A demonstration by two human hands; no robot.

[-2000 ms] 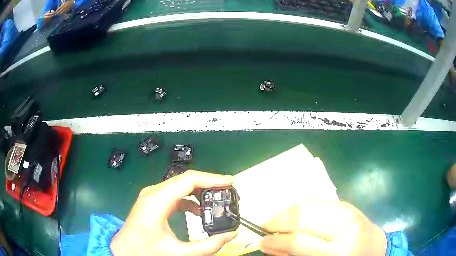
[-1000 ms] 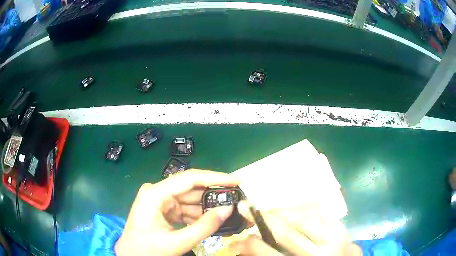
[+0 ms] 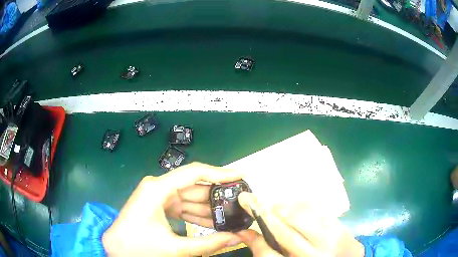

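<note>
My left hand [image 3: 165,216] holds a black watch housing [image 3: 231,206] by its edges, open side up, with silvery and white parts inside. My right hand [image 3: 296,226] holds dark tweezers [image 3: 266,230], and one of its fingertips is at the housing's upper right edge. The tweezer tips cannot be made out. White release-paper sheets [image 3: 286,170] lie under and behind my right hand. A yellow sheet [image 3: 196,230] with small print shows below the housing, mostly covered by my hands.
Several waiting housings [image 3: 181,135] lie left of the sheets. Three housings [image 3: 244,63] are spaced out beyond the white strip [image 3: 201,102]. A red tray [image 3: 56,150] with a black device [image 3: 37,135] and cables is far left. A grey post [image 3: 436,88] stands right.
My right hand has come up to the housing, with a fingertip now on its edge. The housing has turned in my left hand. The housings beyond the strip have shifted left relative to it.
</note>
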